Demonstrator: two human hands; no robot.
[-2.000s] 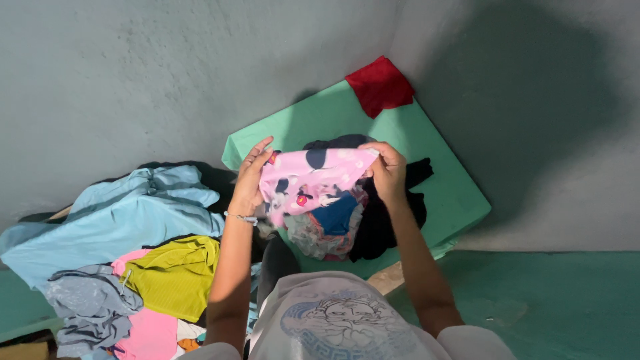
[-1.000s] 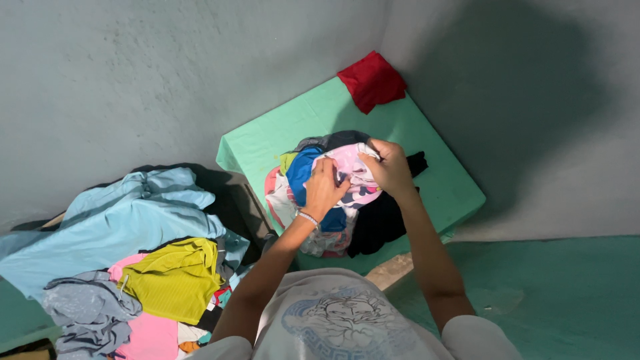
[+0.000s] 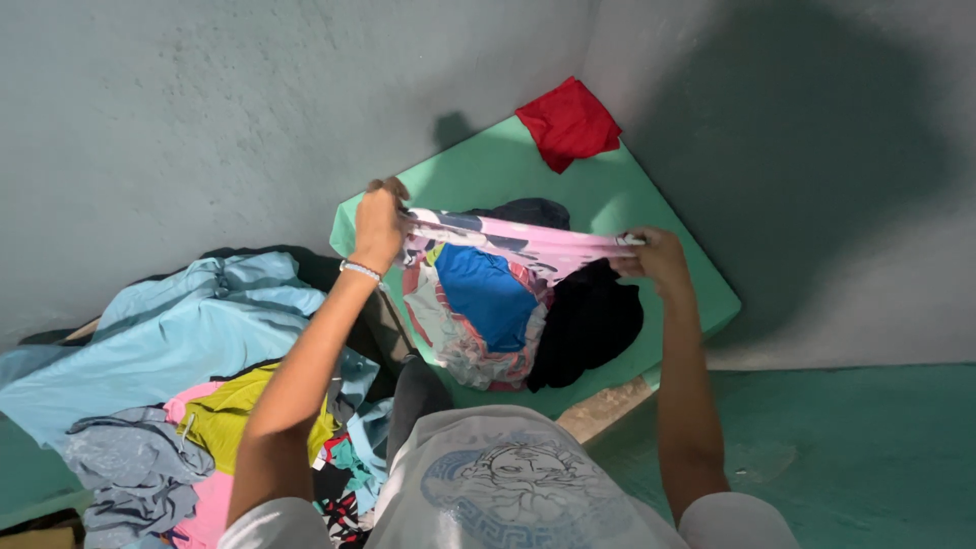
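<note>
A pink patterned garment [image 3: 518, 238] with dark and white shapes is stretched between my hands. My left hand [image 3: 381, 225], with a beaded bracelet at the wrist, grips one end; my right hand [image 3: 652, 258] grips the other. Beneath it lies a pile of clothes: a blue cloth [image 3: 488, 297], a crumpled grey and pink garment [image 3: 465, 354], a black garment [image 3: 587, 328] and a dark navy one [image 3: 534, 211], partly hidden. They rest on a green-covered surface [image 3: 488, 171].
A folded red cloth [image 3: 570, 123] lies at the far corner by the wall. At left is a heap with a light blue cloth [image 3: 206, 320], a yellow-green garment [image 3: 236, 415], a grey-blue garment [image 3: 137, 457] and pink fabric [image 3: 206, 507]. Grey walls [image 3: 267, 114] stand behind the green surface.
One second ago my hands were close together over the pile with the pink garment bunched. Now they are wide apart and the garment is pulled taut between them.
</note>
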